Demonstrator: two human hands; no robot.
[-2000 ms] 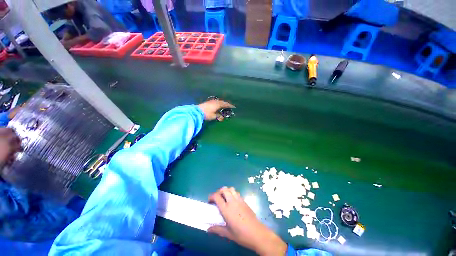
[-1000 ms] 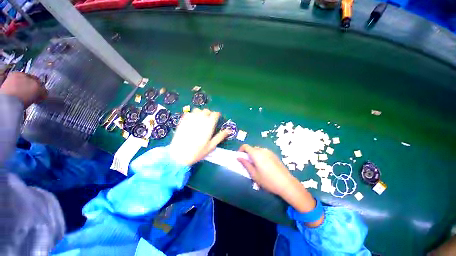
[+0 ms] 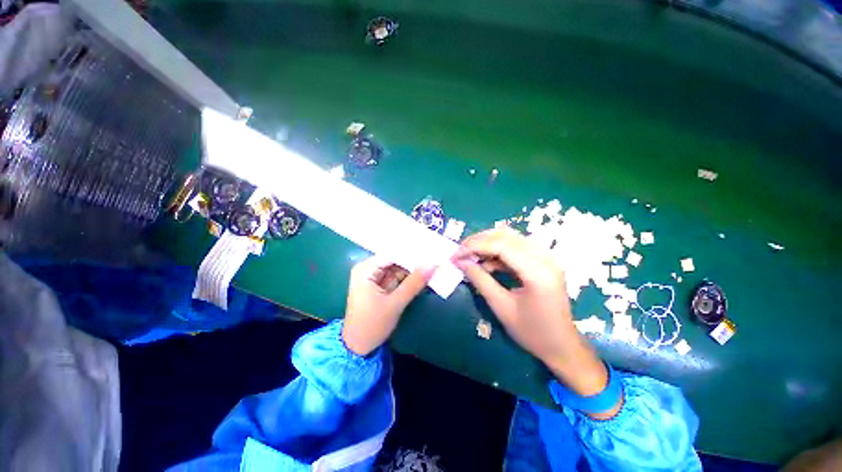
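Note:
A long white strip [image 3: 323, 198] is raised over the green bench and runs from the upper left down to my fingertips. My left hand [image 3: 377, 300] pinches its near end. My right hand [image 3: 522, 290], with a blue wristband, has thumb and forefinger at the same end, beside a small white square [image 3: 446, 279]. Whether the square is part of the strip, I cannot tell. A round black disc [image 3: 428, 215] with a small pale rectangle lies just beyond the strip's near end. The strip hides part of the disc cluster [image 3: 244, 219] at the left.
A heap of white square pieces [image 3: 586, 241] lies to the right, with thin white rings [image 3: 659, 315] and a disc [image 3: 708, 303] beside it. A printed strip [image 3: 222, 267] hangs at the bench's near edge. Ribbed clear trays [image 3: 83, 138] stand far left; a pale metal post [image 3: 162, 60] rises there.
The white strip has been lifted off the bench and extends far to the left. Both hands have come together at its near end. The view has tilted further down.

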